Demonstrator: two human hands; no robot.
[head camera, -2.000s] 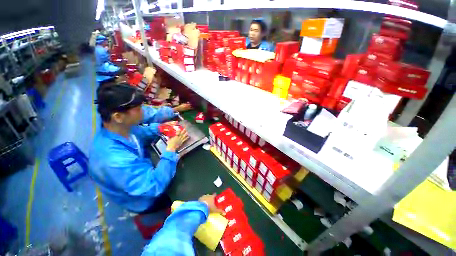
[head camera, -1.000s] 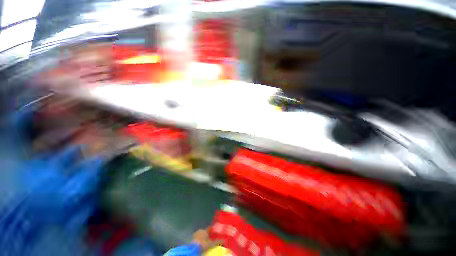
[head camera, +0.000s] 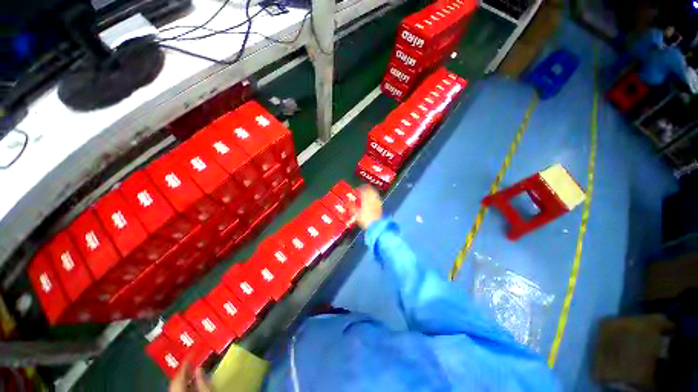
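Note:
A slanting row of overlapping red retail boxes (head camera: 268, 269) lies on the dark green belt in front of me. My right hand (head camera: 369, 207) is at the row's far end, against the last box; its fingers are blurred and their grip is unclear. My left hand (head camera: 189, 380) is at the near end, cut off by the bottom edge, with fingertips beside the nearest boxes. A yellow sheet (head camera: 240, 370) lies or is held just right of my left hand; which one is unclear.
Stacked red boxes (head camera: 164, 222) form a long block behind the row. More box stacks (head camera: 417, 119) stand farther along the belt. A white shelf (head camera: 61, 145) with a metal post (head camera: 322, 76) is at left. A red stool (head camera: 528, 203) and a blue stool (head camera: 554, 73) stand on the floor.
The view has swung from the co-worker's side to the other end of the line. My right hand and arm now show, reaching to the row's far end; my left hand is at the bottom edge.

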